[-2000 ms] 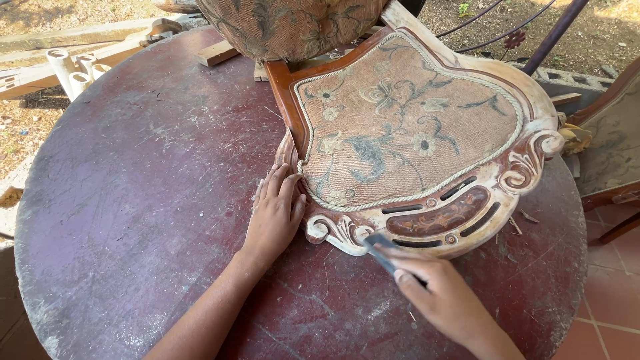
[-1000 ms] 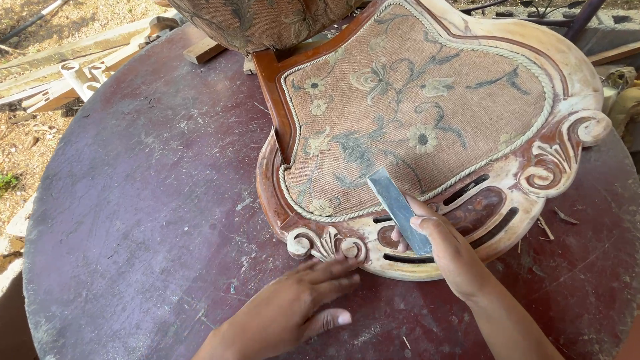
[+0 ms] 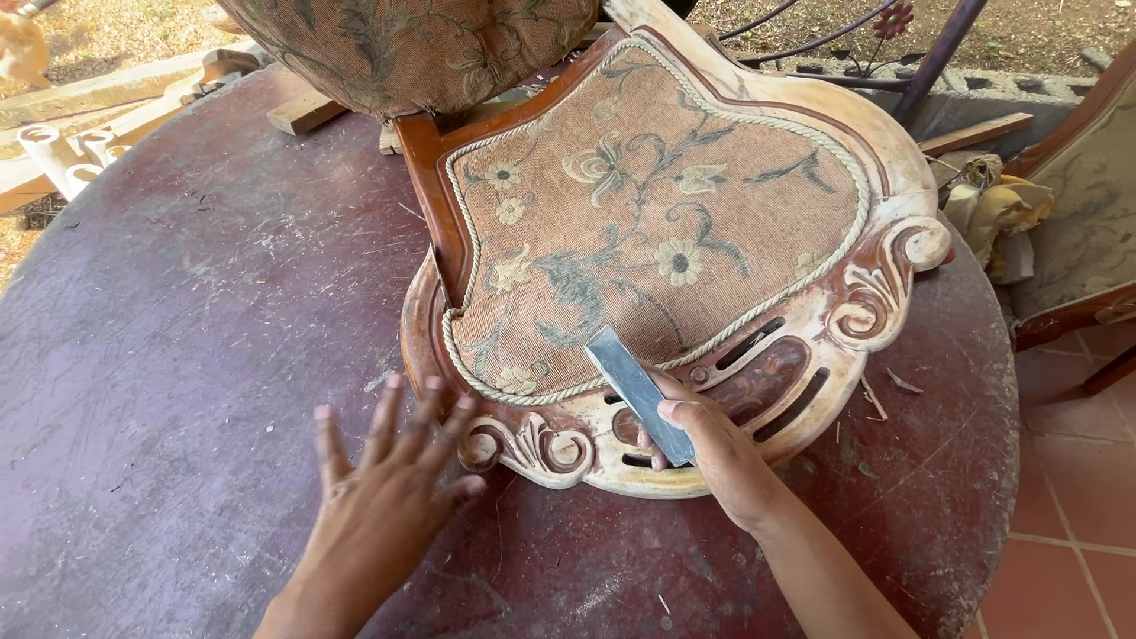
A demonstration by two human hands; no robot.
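A chair's carved wooden backrest frame [image 3: 896, 169] lies on a round, worn dark-red table [image 3: 204, 293]. Rope-like cord edges its floral upholstery [image 3: 639, 222]. Parts of the frame are pale and bare, others still brown and varnished. My right hand [image 3: 719, 453] grips a flat blue-grey sanding block [image 3: 641, 395], held over the slotted lower rail. Fingers spread and holding nothing, my left hand [image 3: 386, 497] is beside the left carved scroll [image 3: 537, 448]; whether a fingertip touches the frame I cannot tell.
The chair's padded seat [image 3: 417, 53] rises behind the backrest. A small wood block [image 3: 304, 113] rests near the table's far edge. White pipes [image 3: 55, 160] stand at the left. Another upholstered chair [image 3: 1078, 204] is at the right, and wood splinters [image 3: 874, 399] lie by the frame.
My left hand has come off the frame's left edge, where it rested two seconds ago, and its fingers have spread. The block has lifted from near the left scroll.
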